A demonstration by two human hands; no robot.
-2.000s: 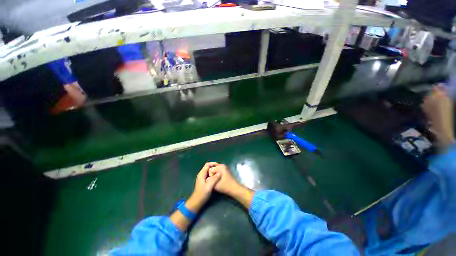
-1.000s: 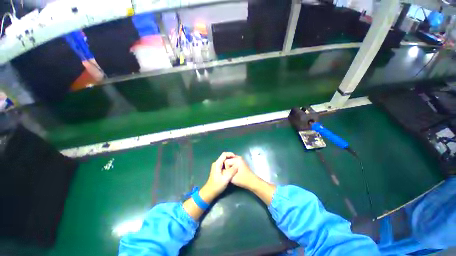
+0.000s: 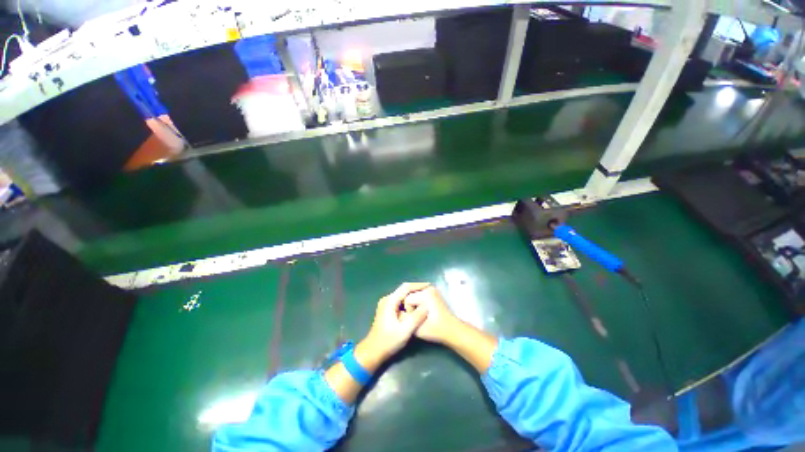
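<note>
My left hand point(image 3: 388, 324), with a blue strap point(image 3: 356, 365) on its wrist, is clasped together with my right hand point(image 3: 434, 315) above the green mat point(image 3: 221, 331). The fingers are folded over each other and no object shows in them. The blue-handled soldering iron point(image 3: 589, 248) rests in its black stand point(image 3: 537, 215) at the right by the rail, its tip hidden in the stand. The small pale speckled cleaning tray point(image 3: 556, 255) sits in front of the stand.
A pale rail point(image 3: 353, 238) runs behind the mat, with a post point(image 3: 644, 106) at right. A black stack point(image 3: 53, 344) stands at left. Black trays point(image 3: 737, 207) lie at right. Small white bits point(image 3: 191, 301) lie on the mat. A blue sleeve point(image 3: 777, 388) shows at lower right.
The view has swung to the right since the earliest frame. The neighbouring person's hand has left the picture at right. My hands stay clasped, and the iron stays in its stand.
</note>
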